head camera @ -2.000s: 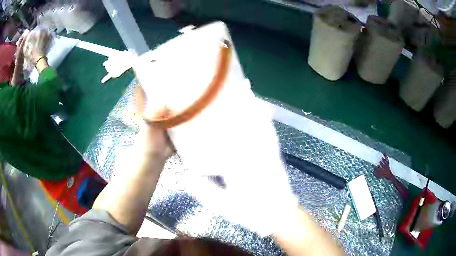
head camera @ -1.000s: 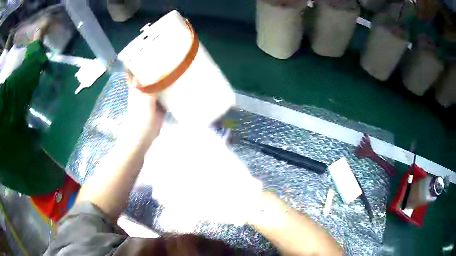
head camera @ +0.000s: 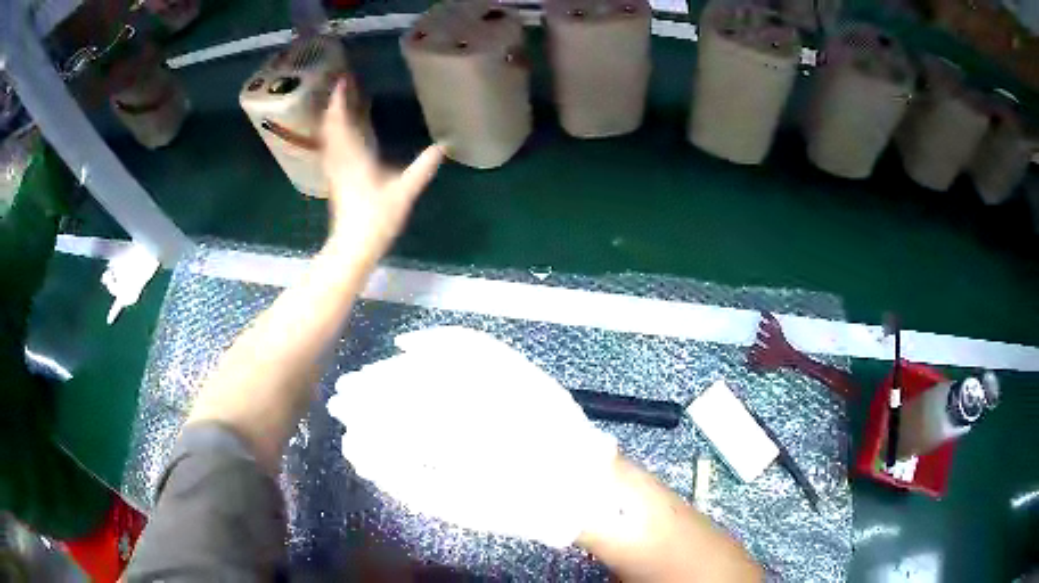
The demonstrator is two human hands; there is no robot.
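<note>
A beige housing (head camera: 294, 165) with an orange-brown strap stands on the green bench at the back left. Its top has a dark oval opening and small rings. My bare left hand (head camera: 370, 188) is at its right side, fingers spread, and grips nothing. My right hand (head camera: 479, 433), in a white glove that glares, is stretched flat above the bubble wrap (head camera: 217, 342), with no housing in it. A black mallet handle (head camera: 632, 408) shows beside the glove; its head is hidden.
Similar housings (head camera: 598, 80) stand along the back. To the right are a white block (head camera: 733, 433), a thin black stick (head camera: 794, 473), a pale stick (head camera: 702, 484), a dark-red forked piece (head camera: 798, 356) and a red tray (head camera: 921, 473) with a bottle. A person's green sleeve (head camera: 29, 399) is at left.
The strapped housing has gone from my hands to the back row, and my left hand has let go of it. My view has turned, bringing more of the row into sight.
</note>
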